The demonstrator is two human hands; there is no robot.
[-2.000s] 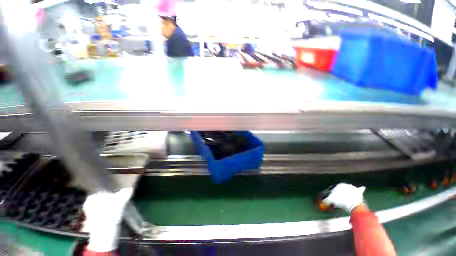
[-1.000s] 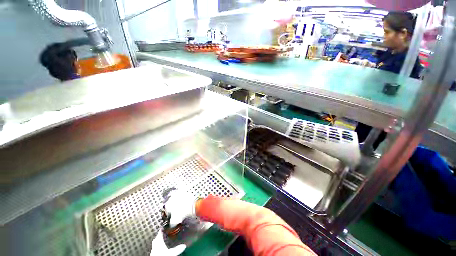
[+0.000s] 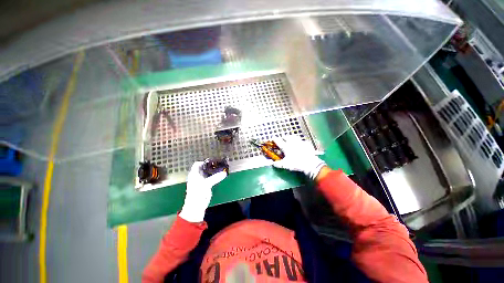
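Observation:
My left hand (image 3: 200, 185), in a white glove, holds a dark wound coil (image 3: 215, 167) at the near edge of the perforated metal grille (image 3: 193, 105). My right hand (image 3: 295, 156), also in a white glove, holds cutters with orange-yellow handles (image 3: 272, 150). Their dark tips point left toward the coil, apart from it. Dark coils (image 3: 226, 134) stand near the grille's middle, partly behind the clear panel. Another coil with copper-orange winding (image 3: 148, 172) stands at the grille's near-left corner. A thin dark tool (image 3: 160, 119) lies at the grille's left side.
A clear hood panel (image 3: 353, 66) hangs over the grille's far part. A steel tray (image 3: 411, 190) with rows of dark coils stands at the right, with a white slotted tray (image 3: 470, 130) beyond. A yellow floor line (image 3: 48, 188) runs at the left.
The view has turned down onto the grille. My hands, close together over the grille before, are now apart at its near edge. The cutters now show in my right hand, a coil in my left.

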